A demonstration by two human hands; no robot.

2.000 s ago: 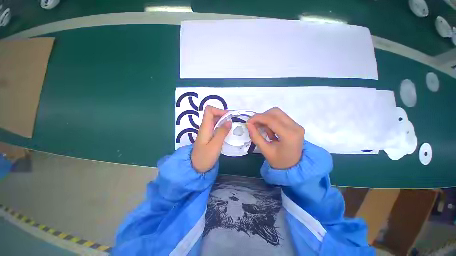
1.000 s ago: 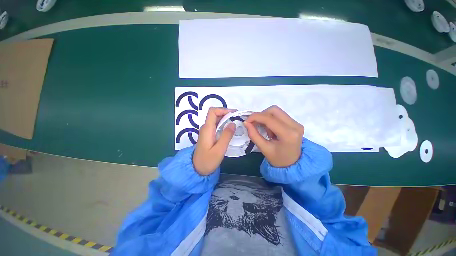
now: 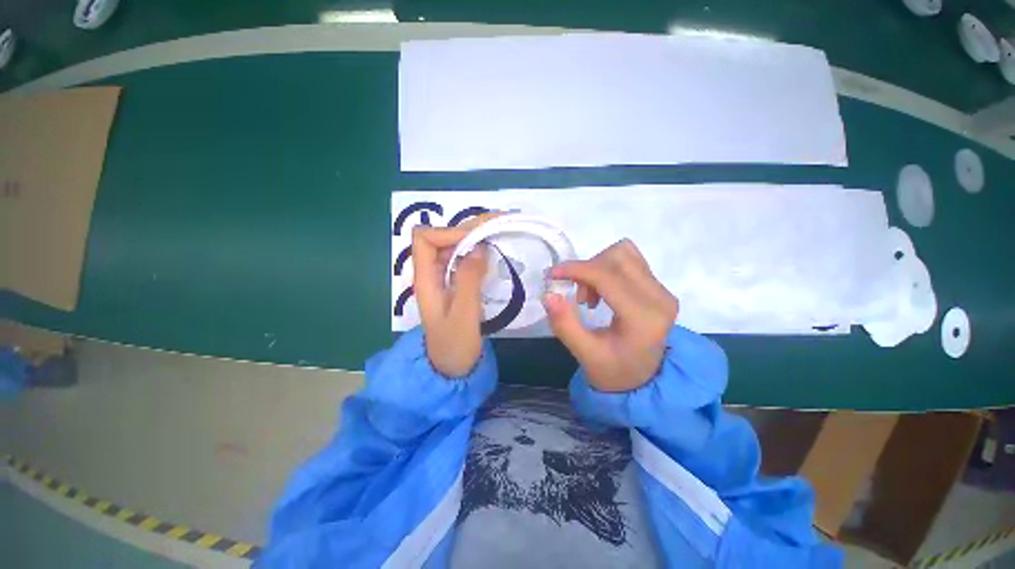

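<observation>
A round white housing [image 3: 542,231] is tilted above the sticker sheet, with its ringed inside partly facing me. My left hand [image 3: 450,291] grips its left side, with the thumb inside. A dark arc sticker [image 3: 516,298] curves across the inside of the housing. My right hand [image 3: 610,306] has thumb and index finger pinched at the housing's right side; whether they hold the rim or a small bit of something cannot be told. The sticker sheet [image 3: 723,261] lies below, with several dark arcs at its left end, partly hidden by my left hand and the housing.
A blank white sheet [image 3: 618,106] lies beyond. White discs [image 3: 899,295] overlap at right, near a ring [image 3: 955,332] and translucent discs [image 3: 915,196]. A cardboard sheet [image 3: 56,189] lies at left. An open cardboard box [image 3: 879,472] is below the bench edge. White housings [image 3: 978,38] stand beyond the rail.
The housing has turned and tilted in my left hand, showing more of its ring and the dark arc. My right hand's pinch has moved from the inside top to the right side.
</observation>
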